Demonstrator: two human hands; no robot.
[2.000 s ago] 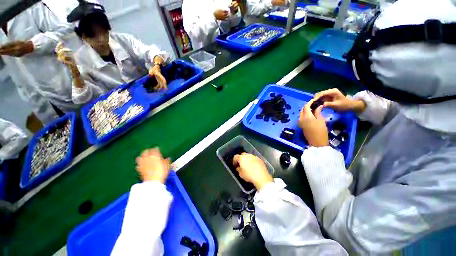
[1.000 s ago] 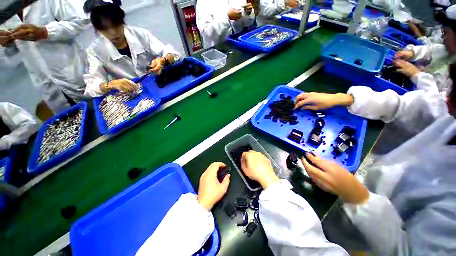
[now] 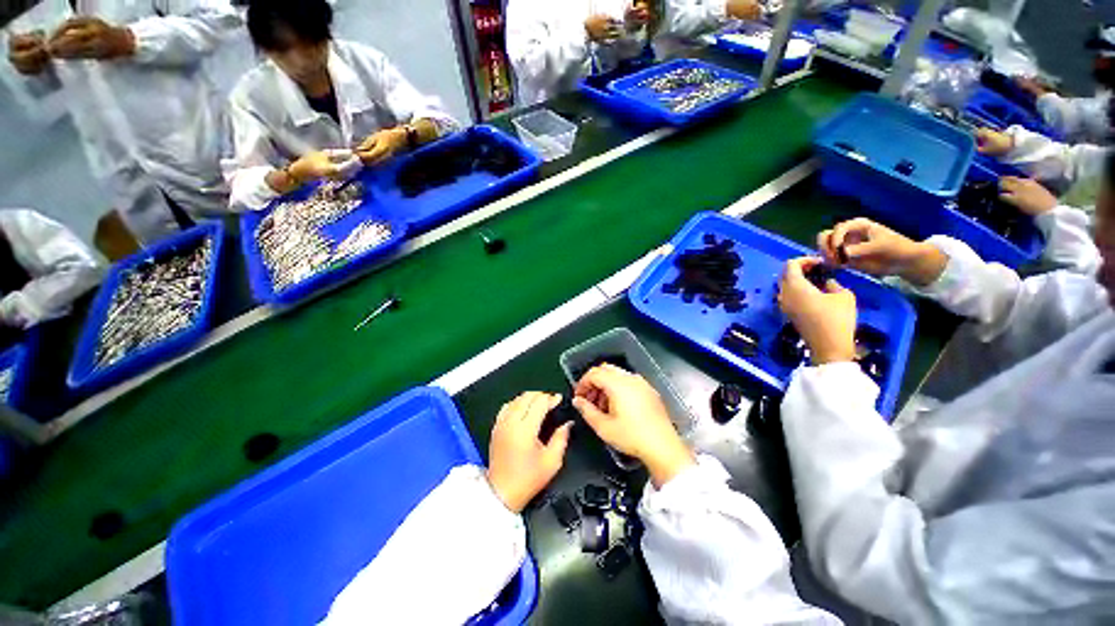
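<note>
My left hand (image 3: 526,450) holds a black housing (image 3: 558,419) between thumb and fingers, just left of the parts box. My right hand (image 3: 626,413) is over the near part of the clear parts box (image 3: 670,389), its fingertips touching or almost touching the housing. Whether it pinches a small part cannot be seen. Small black inserts (image 3: 608,361) show in the box behind my right hand. Several black housings (image 3: 594,531) lie on the dark bench below my hands. The blue work tray (image 3: 330,489) is at the left, partly under my left sleeve.
A neighbour's hands (image 3: 822,306) work over a blue tray (image 3: 685,320) with black parts, at right. Two housings (image 3: 726,401) stand near that tray. The green belt (image 3: 440,294) carries stemmed parts and dark pieces. Across it are people and blue trays of pale slender parts (image 3: 153,306).
My right hand has come out of the box toward the housing in my left hand. The parts on the belt have moved down-left. The neighbour's hands have come together.
</note>
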